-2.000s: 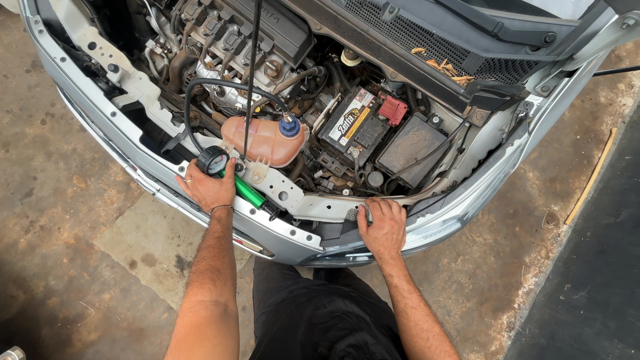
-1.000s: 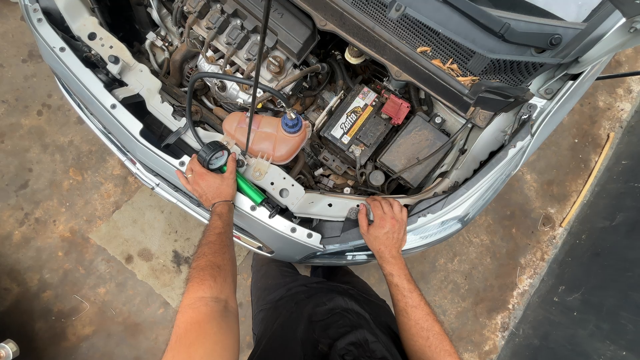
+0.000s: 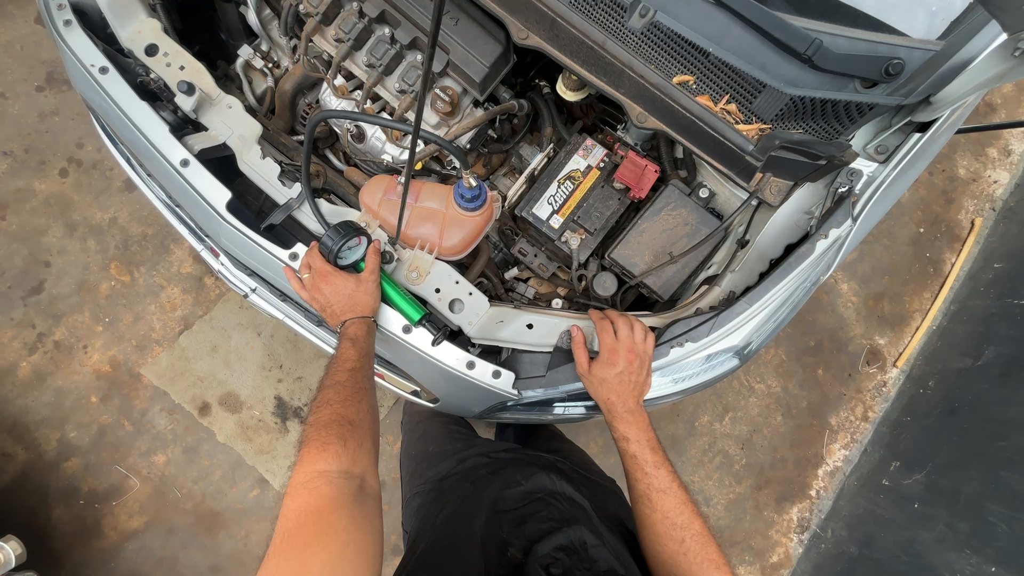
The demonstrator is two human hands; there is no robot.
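My left hand [image 3: 340, 284] holds the gauge end of a green hand pump [image 3: 402, 298], which lies along the car's front crossmember [image 3: 440, 292]. The round black pressure gauge [image 3: 346, 244] faces up between thumb and fingers. From there a black hose [image 3: 309, 160] loops over to a blue cap adapter [image 3: 470, 194] seated on the neck of the orange-brown coolant expansion tank [image 3: 424, 220]. My right hand [image 3: 614, 360] rests on the body edge above the headlight [image 3: 704, 364], fingers curled over the rim; nothing is seen in it, though its palm is hidden.
The thin black hood prop rod [image 3: 422, 88] rises in front of the tank. Right of the tank are the car battery [image 3: 572, 192] with a red terminal cover [image 3: 637, 174] and a black box [image 3: 664, 240]. The engine [image 3: 384, 56] lies behind. Dry leaves [image 3: 732, 114] sit on the cowl grille.
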